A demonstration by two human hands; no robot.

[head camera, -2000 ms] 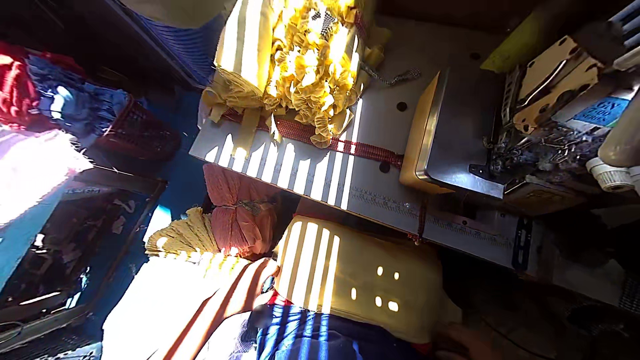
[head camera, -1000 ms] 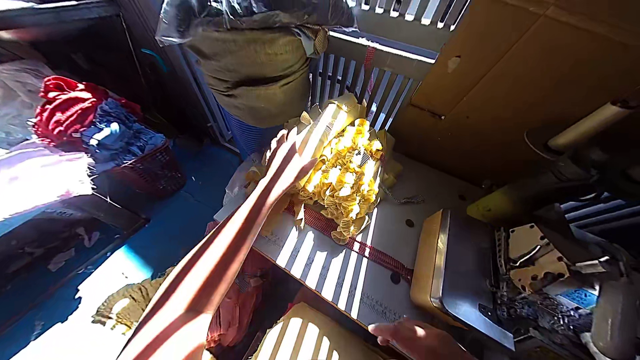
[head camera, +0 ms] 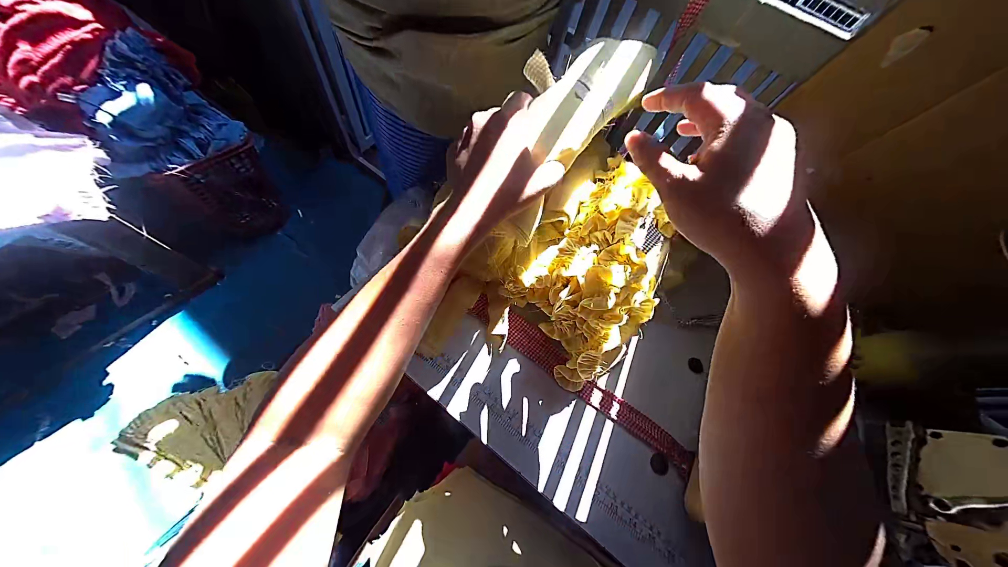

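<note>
My left hand (head camera: 504,150) grips a folded piece of pale yellow fabric (head camera: 591,90) and holds its upper end raised over the table. My right hand (head camera: 717,157) hangs in the air just right of that fabric, fingers apart and curved, with nothing in them. Below both hands a heap of gathered yellow ruffles (head camera: 598,276) lies on the white sewing table (head camera: 512,409). A red woven strip (head camera: 543,346) runs out from under the ruffles across the table. Another pale yellow fabric piece (head camera: 472,528) lies at the table's near edge, partly in sunlight.
Part of a sewing machine (head camera: 945,488) stands at the lower right. A red plastic basket (head camera: 228,185) with blue and red cloth is at the left. A large filled sack (head camera: 449,63) stands behind the table, beside a slatted panel. Olive gathered cloth (head camera: 197,425) lies at lower left.
My left hand has lifted the folded yellow fabric off the pile. My right hand has come up from the near table edge to beside it. The view has moved closer to the pile.
</note>
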